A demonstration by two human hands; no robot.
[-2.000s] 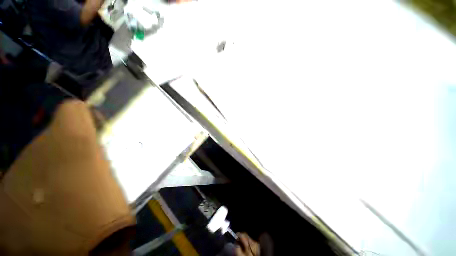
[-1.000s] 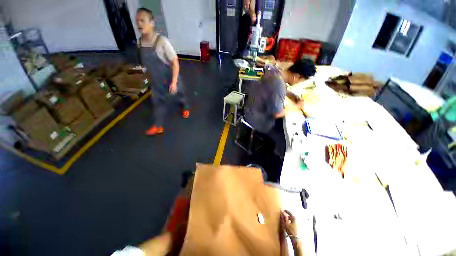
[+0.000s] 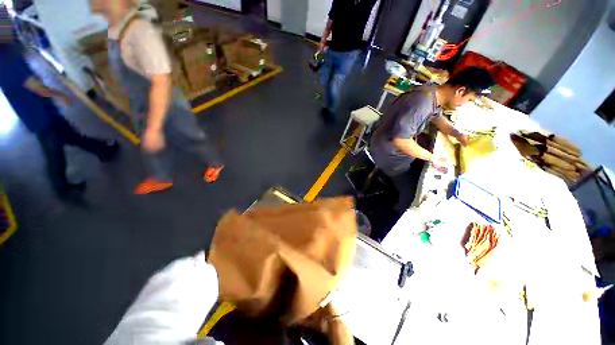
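Observation:
A tan-brown bag body (image 3: 290, 249) is held up in front of me, crumpled and bulging, with a dark fold at its lower middle. My left arm shows as a white sleeve at the lower left, and its hand is hidden behind the bag body. My right hand (image 3: 330, 319) is at the bag body's lower right edge, gripping it. Its fingers are partly hidden and blurred. A small pale tag shows near it.
A pale side board (image 3: 371, 263) lies beyond the bag body. The white table (image 3: 431, 296) on the right holds a blue tray (image 3: 477, 199), orange-brown strips (image 3: 480, 244) and brown bag bodies (image 3: 549, 151). A person works at it. Others stand or walk on the left floor.
The view has swung left. The bag body has gone from a long, fairly flat panel to a raised, crumpled shape. The walking person has come nearer at the left.

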